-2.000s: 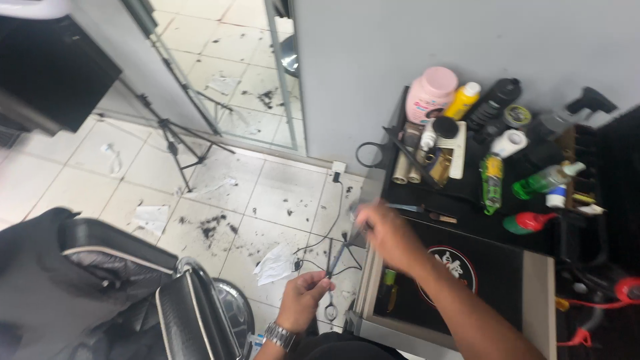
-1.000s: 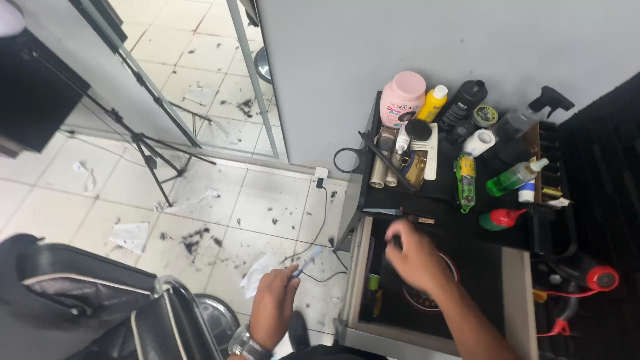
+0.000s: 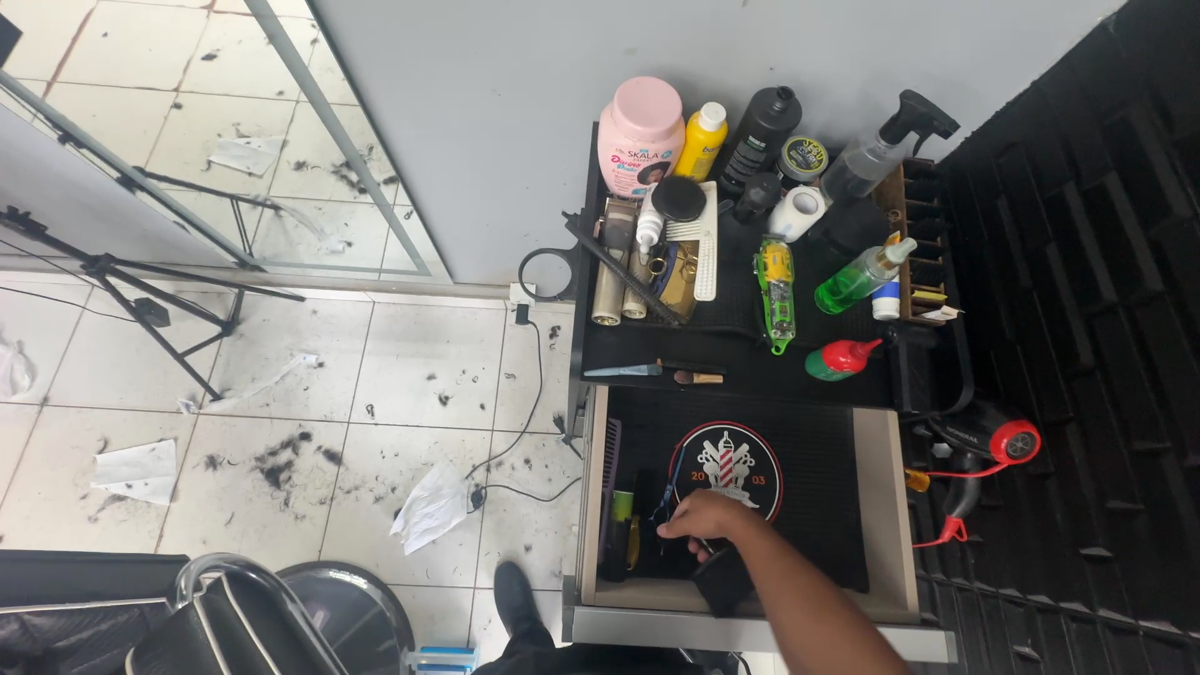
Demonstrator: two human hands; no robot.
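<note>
My right hand (image 3: pixel 703 520) is inside the pulled-out drawer (image 3: pixel 886 525), its thumb and index finger pinched at the lower end of a slim blue tool (image 3: pixel 671 483), possibly scissors. A black pouch or cloth (image 3: pixel 722 581) lies under the palm and hangs toward the drawer's front; whether the other fingers grip it is unclear. Beneath the hand is a black mat with a round barber emblem (image 3: pixel 727 459). Along the drawer's left side are a purple comb (image 3: pixel 610 459) and a green-topped item (image 3: pixel 622 506). My left hand is out of view.
The black worktop (image 3: pixel 609 342) holds bottles, a pink Skala jar (image 3: pixel 642 131), a green hair clipper (image 3: pixel 776 295), brushes and a spray bottle (image 3: pixel 867 159). A hair dryer (image 3: pixel 984 436) hangs at right. Left are a tripod (image 3: pixel 141 305), a barber chair (image 3: pixel 225 619), a cable, paper and hair clippings.
My left hand, which held a slim light-blue item over the floor, has left the view. My right hand has moved lower in the drawer. The view has shifted toward the worktop.
</note>
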